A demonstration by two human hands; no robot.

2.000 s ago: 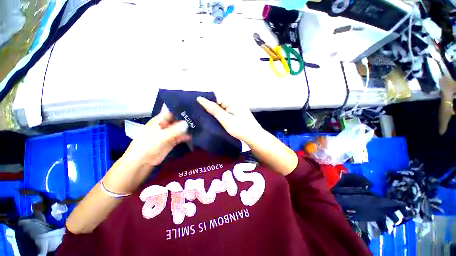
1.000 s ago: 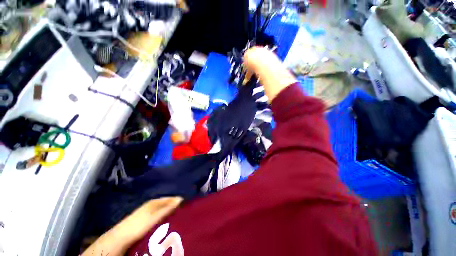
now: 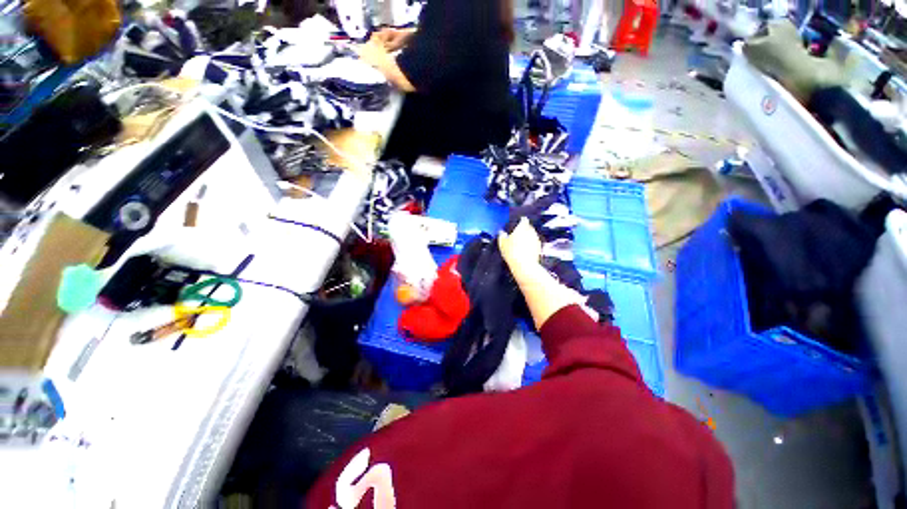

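Note:
My right hand (image 3: 519, 246) reaches forward over the blue crates, with its fingers closed on dark cloth. The dark cloth (image 3: 481, 323) runs from the hand towards me, bunched in long folds on the crate. The hand is slightly blurred and its fingertips are partly hidden in the cloth. My left hand is not clearly in view; a small pale patch beside my sleeve at the bottom cannot be made out.
Blue crates (image 3: 612, 234) carry striped scraps and a red cloth (image 3: 436, 303). Left is the white machine table (image 3: 224, 373) with yellow-and-green scissors (image 3: 207, 306). A person in black (image 3: 462, 75) stands ahead. Another blue crate (image 3: 714, 313) at right holds dark cloth.
The view has turned right from the table to the crates. My right hand has drawn back nearer with the dark cloth, now bunched rather than stretched. My left hand has dropped from clear view.

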